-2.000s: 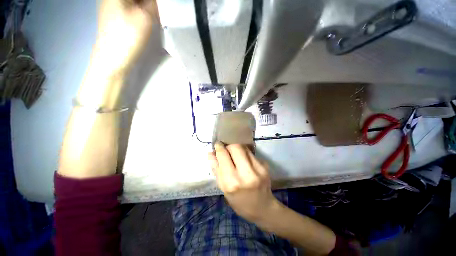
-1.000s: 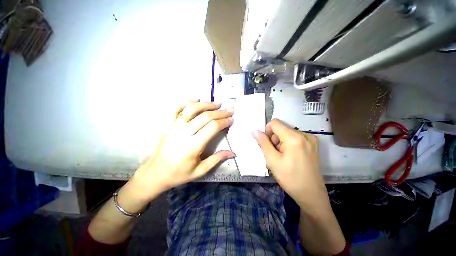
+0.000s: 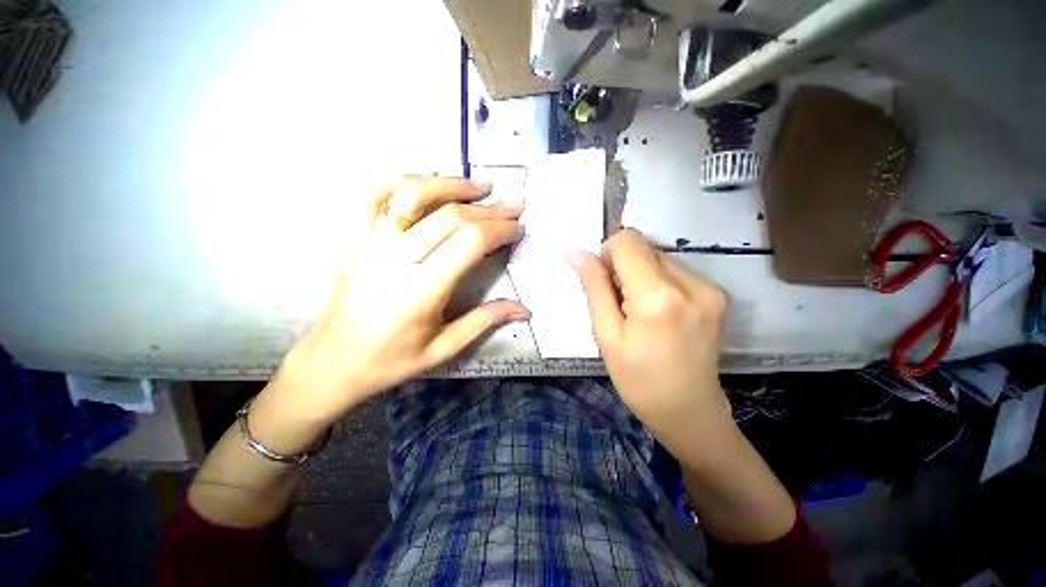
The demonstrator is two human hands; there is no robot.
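Note:
A white stiff piece (image 3: pixel 562 258) lies on the tabletop just in front of the presser foot area, its long side pointing at me. My right hand (image 3: pixel 660 315) pinches its right edge, thumb on top. My left hand (image 3: pixel 419 269) lies flat with fingers spread, its fingertips and thumb at the piece's left edge. A thin brownish edge shows beside the white piece at its upper right; what it belongs to is unclear. A brown cut piece (image 3: pixel 499 52) lies behind, left of the machine head (image 3: pixel 619 40), partly out of frame.
Another brown cut piece (image 3: pixel 832 189) lies at the right, beside red-handled scissors (image 3: pixel 923 298) and white scraps (image 3: pixel 1004 275). A ribbed silver knob (image 3: pixel 731 170) stands right of the needle area. A brown bundle (image 3: pixel 32 52) is at the far upper left.
Two seconds ago, my right hand was on a brown piece at the foot. Since one second ago, both hands stay at the white piece; the whole scene sits higher in view.

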